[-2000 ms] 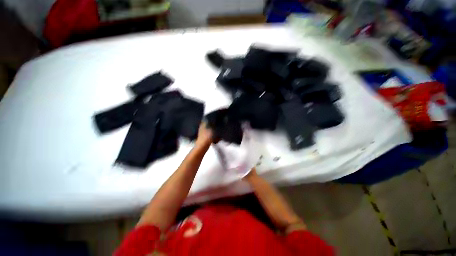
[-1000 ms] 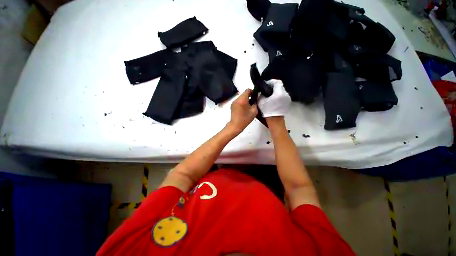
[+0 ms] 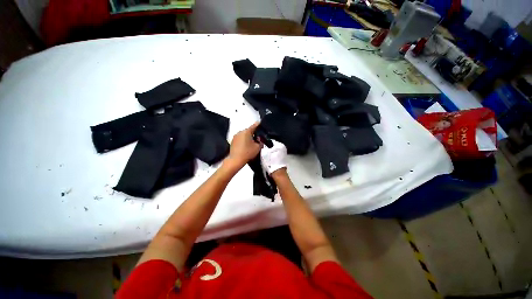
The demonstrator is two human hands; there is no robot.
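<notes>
A black fabric sleeve (image 3: 263,180) hangs down between my hands over the white table cover, its lower end towards the table's front edge. My left hand (image 3: 245,145) is bare and grips its upper end. My right hand (image 3: 273,158), in a white glove, holds it from the right side. Part of the sleeve is hidden by the hands. A messy black pile (image 3: 294,84) with small white logos lies beyond and to the right. A smaller pile of flat, overlapping black sleeves (image 3: 185,133) lies to the left.
The white table cover (image 3: 64,175) has dark specks of lint. A red printed bag (image 3: 458,131) stands at the right above a blue bin (image 3: 408,195). A sewing machine (image 3: 411,26) is at the back right. Yellow-black tape (image 3: 417,251) marks the floor.
The view has tilted up, showing more of the room. The sleeve, earlier bunched upward at my hands, now hangs down below them. Both hands still hold it.
</notes>
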